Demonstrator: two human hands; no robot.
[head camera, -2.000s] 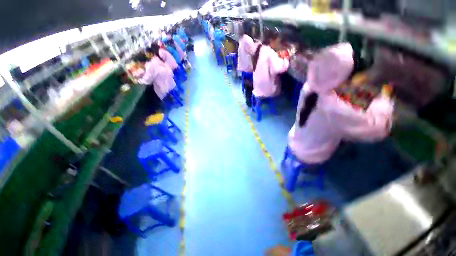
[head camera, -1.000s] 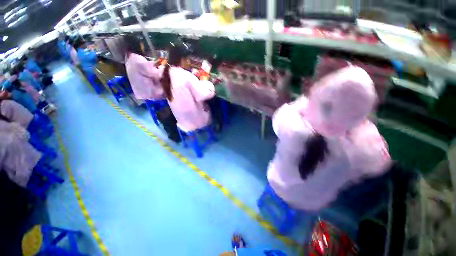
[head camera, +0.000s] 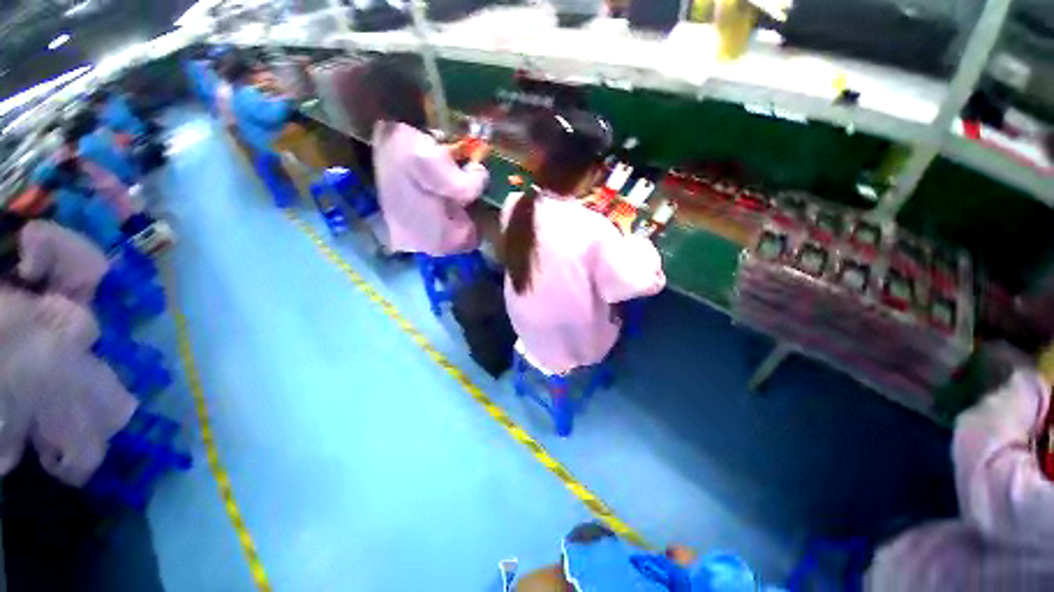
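Blue cloth shows at the bottom edge, right of centre. Skin-coloured patches beside it may be my left hand (head camera: 537, 581) and my right hand (head camera: 681, 555). Both are small, blurred and cut off or partly covered, so I cannot tell which is which for sure or what they hold. To the right, a tall stack of clear blister trays (head camera: 855, 330) stands at the green bench, with dark and red phone parts in the top tray's pockets.
Two people in pink (head camera: 566, 278) sit on blue stools (head camera: 561, 399) at the right bench. A pink sleeve (head camera: 1000, 463) is at the right edge. More workers in pink and blue line the left. A blue aisle with yellow lines (head camera: 445, 364) runs between. A white shelf (head camera: 693, 69) hangs above.
The view has swung right and moved along the aisle. The nearest pink worker has slid to the right edge, and the tray stack looks closer. The red glossy item low down is gone from view.
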